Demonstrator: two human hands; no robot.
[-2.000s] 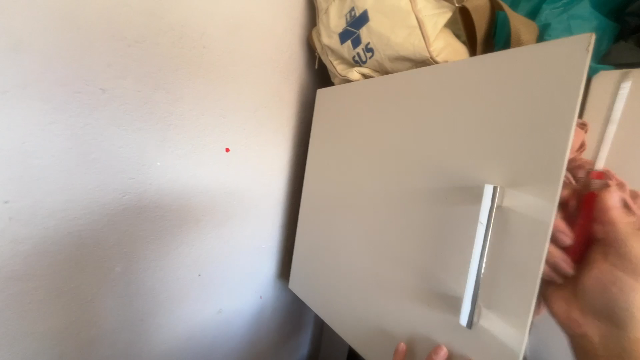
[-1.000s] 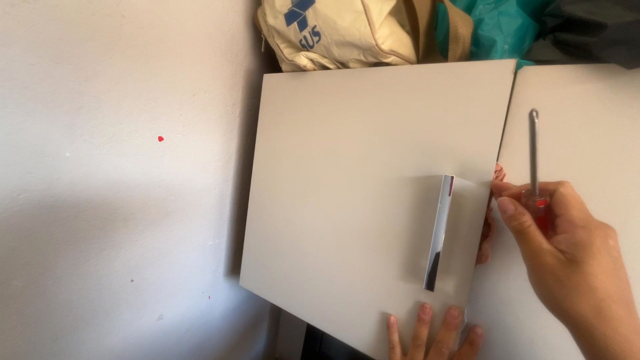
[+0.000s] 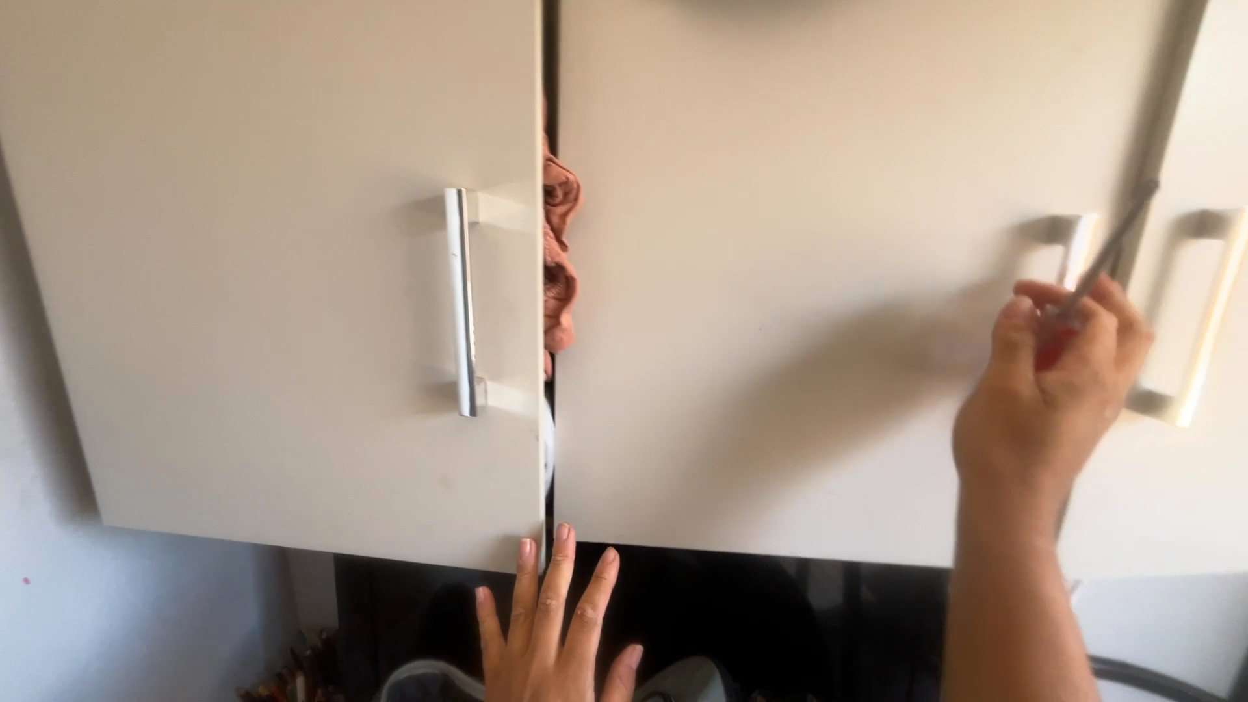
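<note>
My right hand (image 3: 1058,380) is closed around a screwdriver (image 3: 1107,253) with a red and clear handle, its metal shaft tilted up to the right. It is in front of the handle of the middle cabinet door (image 3: 741,390). My left hand (image 3: 556,624) has its fingers spread at the lower corner of the left cabinet door (image 3: 273,292), near its bar handle (image 3: 461,302); whether the fingertips touch the door is unclear. Salmon-coloured fabric (image 3: 561,253) pokes out of the gap between these two doors.
Another light door (image 3: 1209,487) with a metal handle (image 3: 1204,322) is at the right edge. A pale wall (image 3: 58,585) is at the lower left. Below the doors lies a dark space, with a grey-rimmed object (image 3: 429,673) and a dark cable (image 3: 1150,673).
My right hand has moved right with the screwdriver, away from the left door's edge to the middle door's handle. The left door now stands closer to flush with its neighbour. The view has shifted right and down.
</note>
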